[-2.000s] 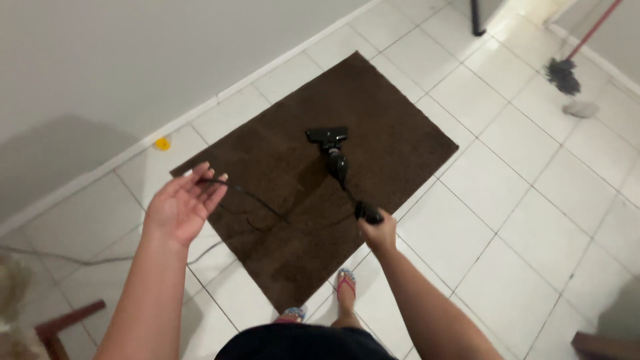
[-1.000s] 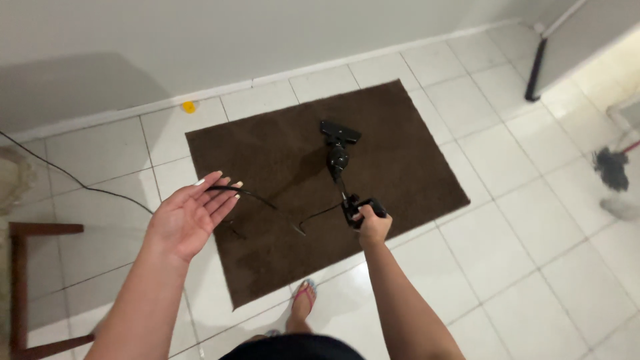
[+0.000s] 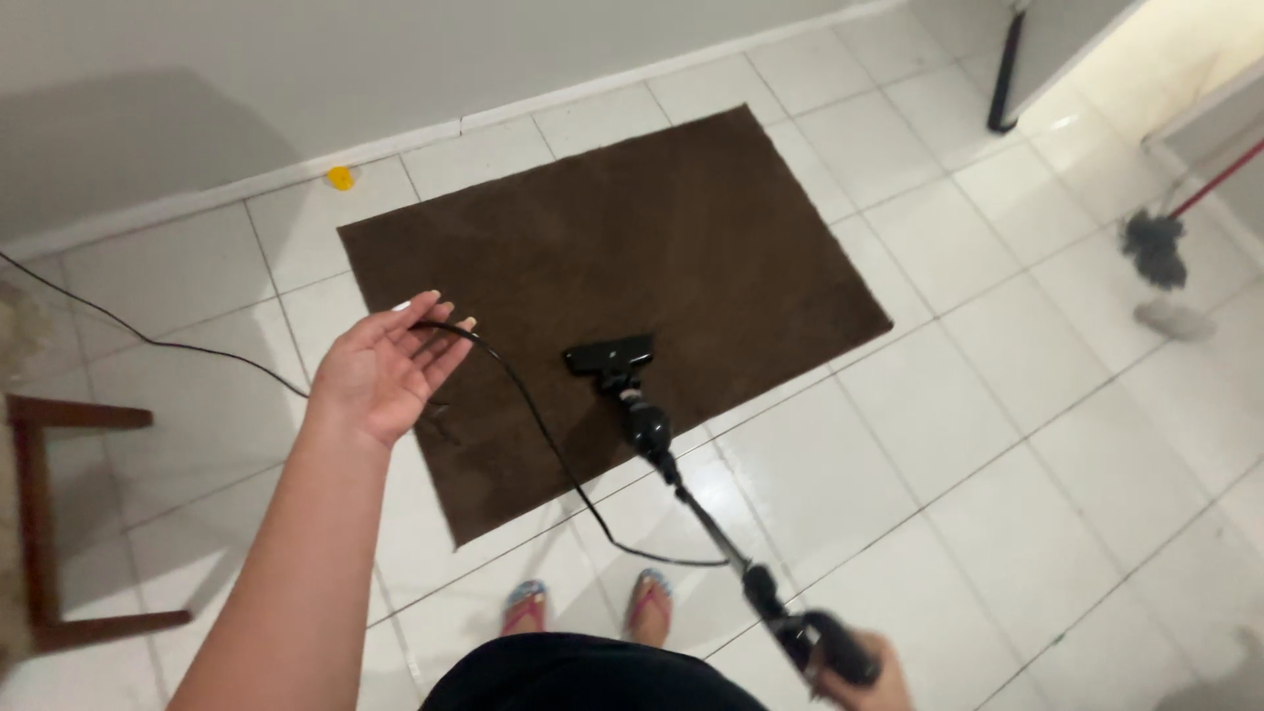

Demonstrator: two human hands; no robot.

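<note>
My left hand, palm up with bent fingers, supports a black power cord that runs across the fingers and curves down to the vacuum. At the lower right my right hand grips the handle of a black stick vacuum cleaner; the handle hides part of the fingers. The vacuum's floor head rests on a dark brown rug, near the edge closest to me.
White floor tiles surround the rug. A wooden chair frame stands at the left. A yellow object lies by the wall. At the right are a dark grey mop head on a red pole and a door. My feet in flip-flops are below the rug.
My right hand has drawn the vacuum back towards my body, and its head has moved from the rug's middle to near the close edge. My left hand still supports the cord.
</note>
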